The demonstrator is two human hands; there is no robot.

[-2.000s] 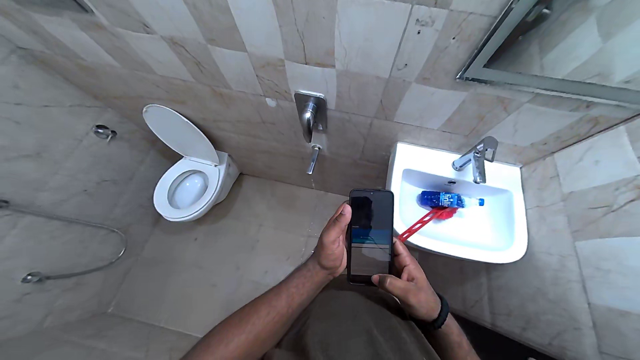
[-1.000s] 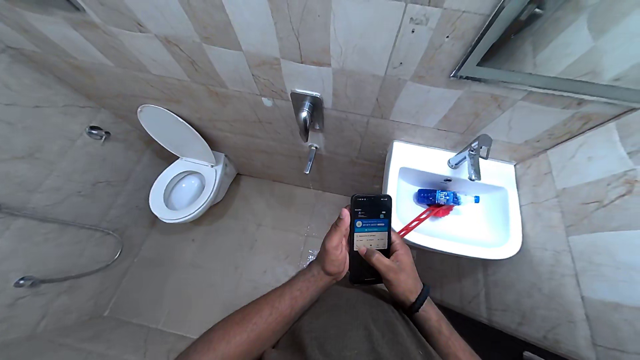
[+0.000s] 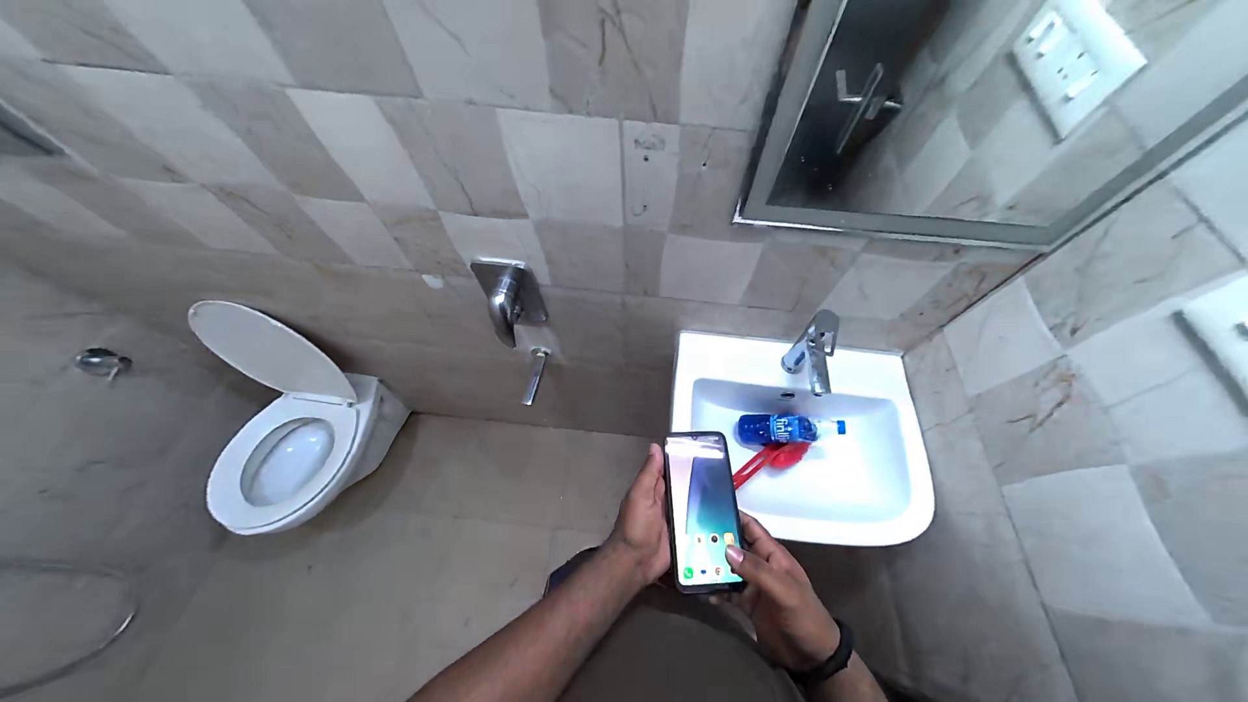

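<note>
A smartphone point(image 3: 702, 507) with a lit screen showing app icons is held upright between both hands, low in the middle of the view. My left hand point(image 3: 643, 517) grips its left edge, the thumb along the side. At the lower right side, my right hand point(image 3: 780, 585) holds the phone too, its thumb over the icons; a black band is on that wrist. Just right of the phone, a plastic bottle of blue liquid point(image 3: 765, 429) lies on its side in the white washbasin point(image 3: 921, 517). Against it rests a red brush point(image 3: 790, 454), its handle reaching over the basin's edge behind the phone.
A chrome basin tap point(image 3: 814, 353) stands at the basin's back, below a framed mirror point(image 3: 897, 226). On the tiled wall are a chrome mixer point(image 3: 505, 302) and a spout point(image 3: 534, 377). A white toilet point(image 3: 229, 487) with its lid raised stands at the left; a hose point(image 3: 107, 639) hangs near the lower left.
The phone's screen has gone from a dark display, through a blue and white page, to a bright home screen with icons. Both hands still hold the phone. The view has tilted up somewhat.
</note>
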